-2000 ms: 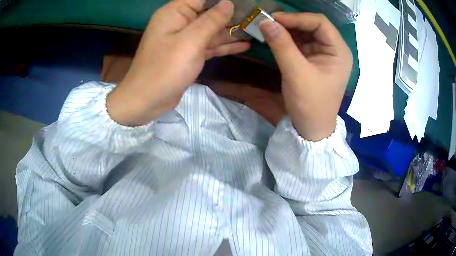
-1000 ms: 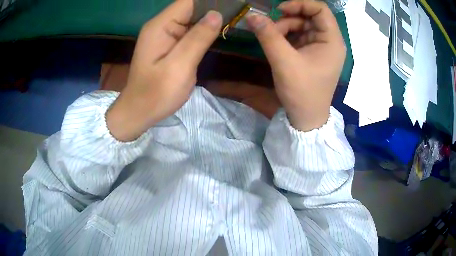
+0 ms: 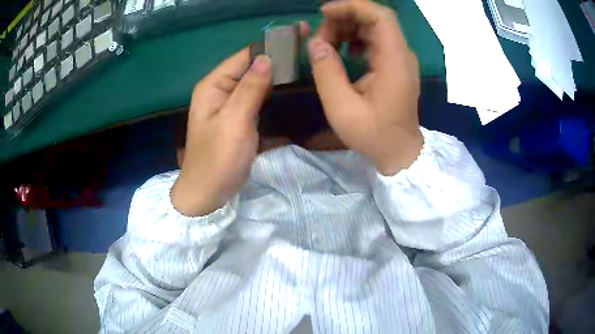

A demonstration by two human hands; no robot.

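Note:
A grey adhesive pad (image 3: 283, 55) shows as an upright rectangle between my hands, with a darker part beside my left fingertips. My left hand (image 3: 228, 107) holds it by its left side between thumb and fingers. The pouch cell's silver face and amber strip cannot be made out now. My right hand (image 3: 365, 78) is just right of the pad, blurred, with thumb and fingers apart and nothing visible in it. A fingertip shows at the pad's upper right edge.
A blister tray (image 3: 55, 59) with rows of whitish cells lies at the left on the green mat (image 3: 163, 72). White release liner sheets (image 3: 473, 62) and a stack of adhesive sheets (image 3: 512, 16) are at the right. A blue object (image 3: 554, 147) is below them.
The cell's silver face and amber strip have gone from sight, and the grey pad faces me. My right hand has come away from the piece. The view has shifted left, bringing in the tray.

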